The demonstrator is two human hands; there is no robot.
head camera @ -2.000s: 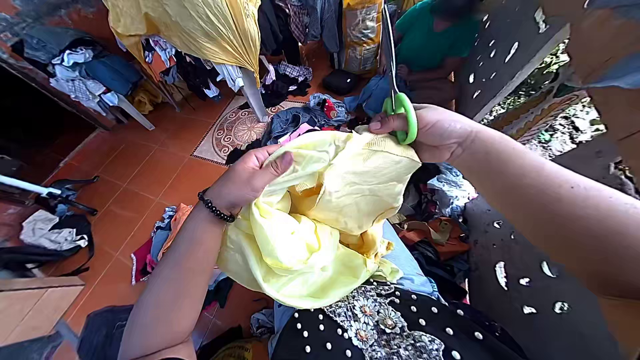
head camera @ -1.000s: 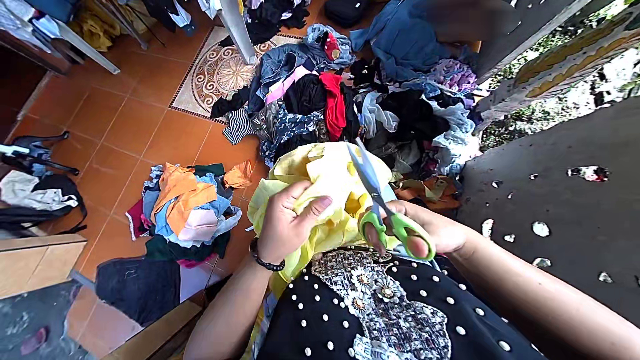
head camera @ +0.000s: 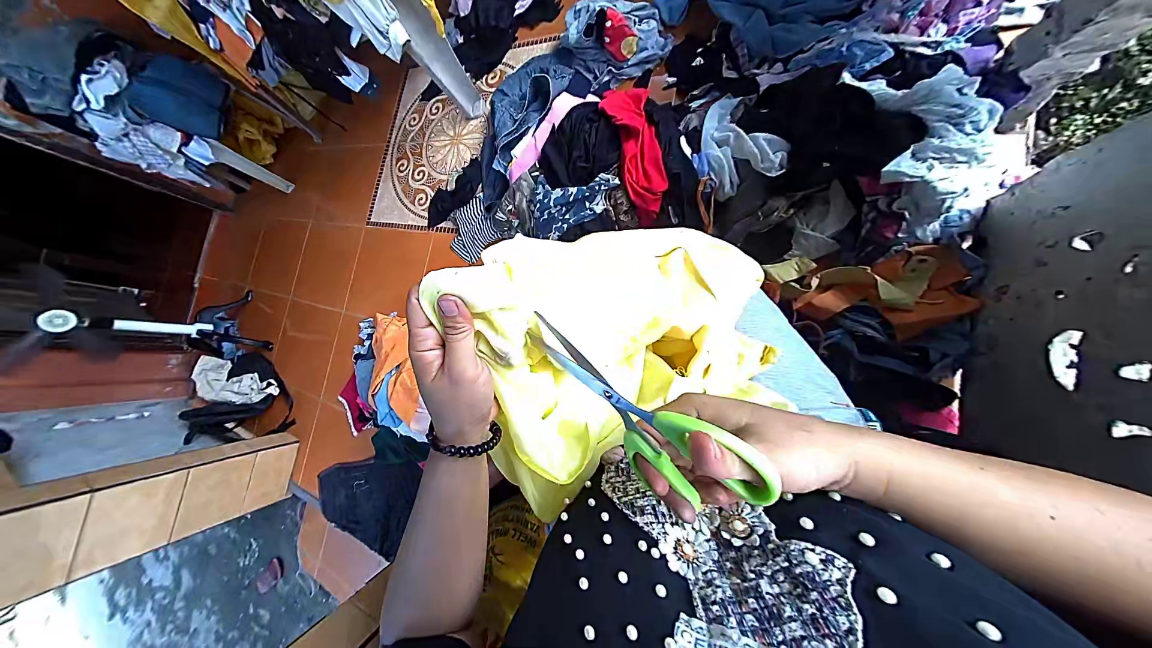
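Note:
Yellow fabric lies bunched over my lap. My left hand, with a black beaded bracelet at the wrist, pinches its left edge between thumb and fingers. In my right hand are scissors with green handles, my fingers through the loops. Their blades are slightly apart and point up and left over the cloth, close to my left hand; whether cloth lies between them I cannot tell. Light blue denim shows beneath the fabric on the right.
A large clothing heap covers the floor ahead, beside a patterned tile inlay. A smaller pile sits left on orange tiles. A fan stands far left. A concrete wall rises on the right, and a table leg stands ahead.
Two seconds ago both hands held the fabric up higher, with the scissors upright in my right hand. Now the scissors are lowered, pointing at the cloth near my left hand. The view has tilted down.

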